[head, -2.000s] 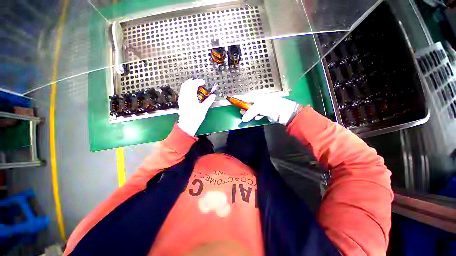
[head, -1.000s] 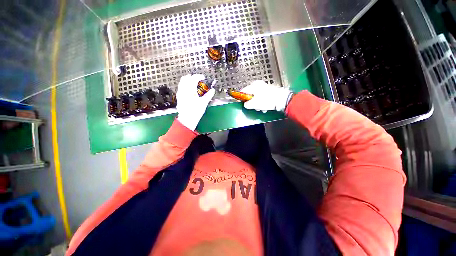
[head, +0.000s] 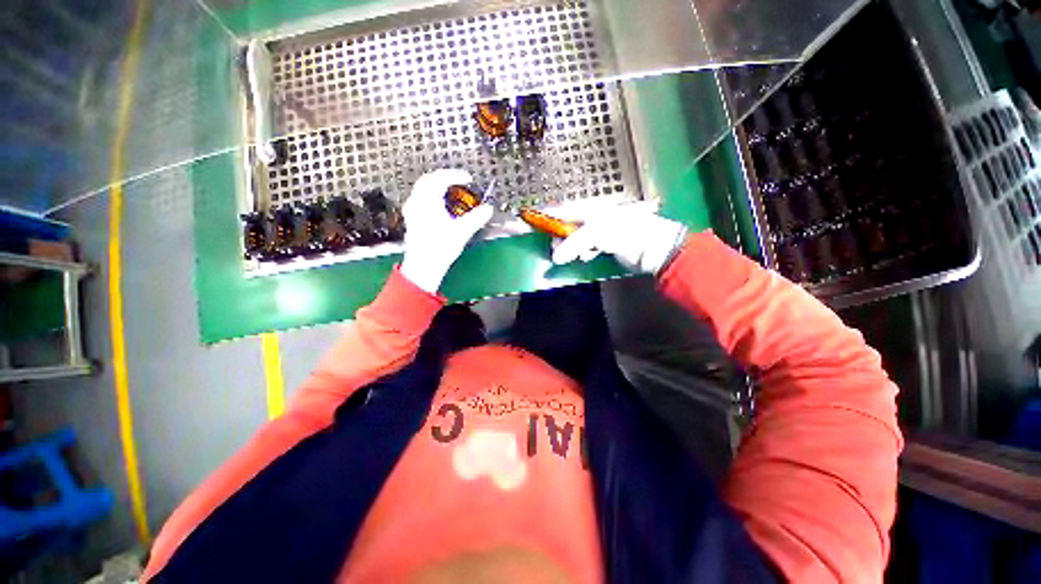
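Note:
My left hand [head: 434, 234], in a white glove, holds a coil assembly [head: 461, 201] with copper winding over the near edge of the perforated metal plate [head: 377, 137]. My right hand [head: 616, 236], also gloved, is closed around the orange handles of the cutters [head: 546, 222]. The cutters point left toward the held coil, with a small gap between them; their jaws are too small to make out clearly. Several coils stand in a black row [head: 314, 226] along the plate's near-left edge. Two more coils [head: 494, 119] stand right of the plate's centre.
A deep metal tray [head: 970, 268] with rows of dark parts is right of the plate. A clear hood [head: 137, 188] arches over the plate. The green bench top [head: 245, 299] surrounds the plate. A blue stool [head: 51, 496] and a metal frame [head: 74, 319] stand at left.
The coil in my left hand has turned and shows more of its winding. My right hand with the cutters drew back and came in again slightly. The standing coils have not moved.

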